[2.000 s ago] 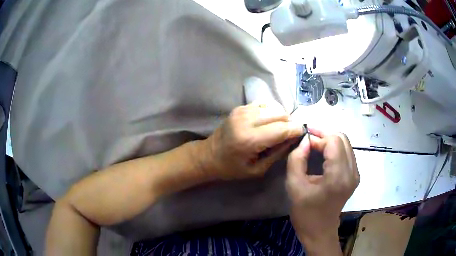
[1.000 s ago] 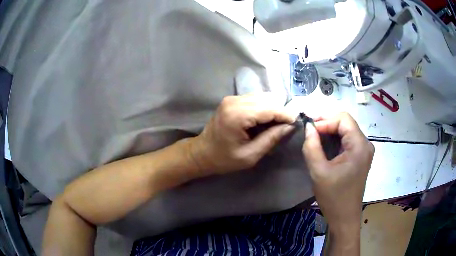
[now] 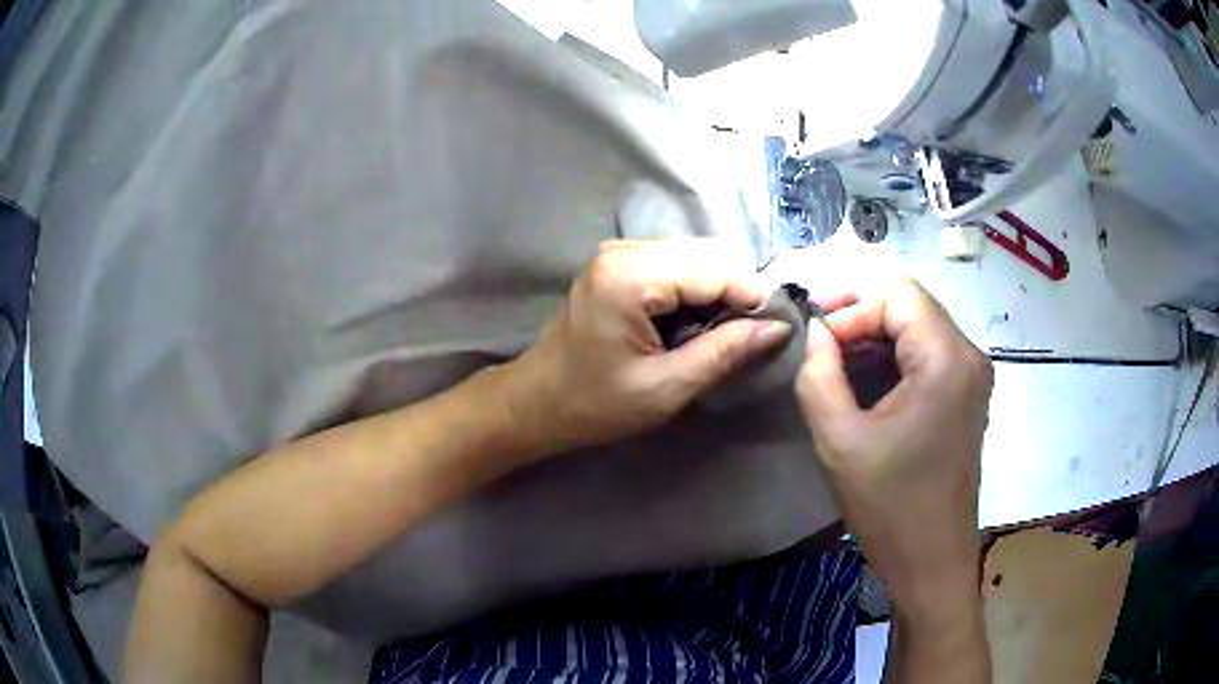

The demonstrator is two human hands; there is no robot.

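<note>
A large grey-beige garment panel (image 3: 308, 201) covers the left of the table and drapes over the lap. My left hand (image 3: 648, 341) pinches the panel's right edge between thumb and fingers. My right hand (image 3: 909, 401) pinches the same edge just to the right, with thumb and forefinger. A small dark piece of the seam edge (image 3: 795, 291) shows between the fingertips of both hands. The fingertips hide most of the held edge, so its fold cannot be told.
The white sewing machine head (image 3: 882, 80) stands above and right of the hands. The shiny needle plate (image 3: 810, 201) lies beyond the fingertips. Red-handled snips (image 3: 1027, 246) and a pale ridged knob (image 3: 960, 242) lie right of it. Blue striped clothing (image 3: 642, 628) shows below.
Both hands have moved slightly up in the picture, and more of the cloth edge shows at the left thumb. The right hand is further right than at first. The machine sits higher in view.
</note>
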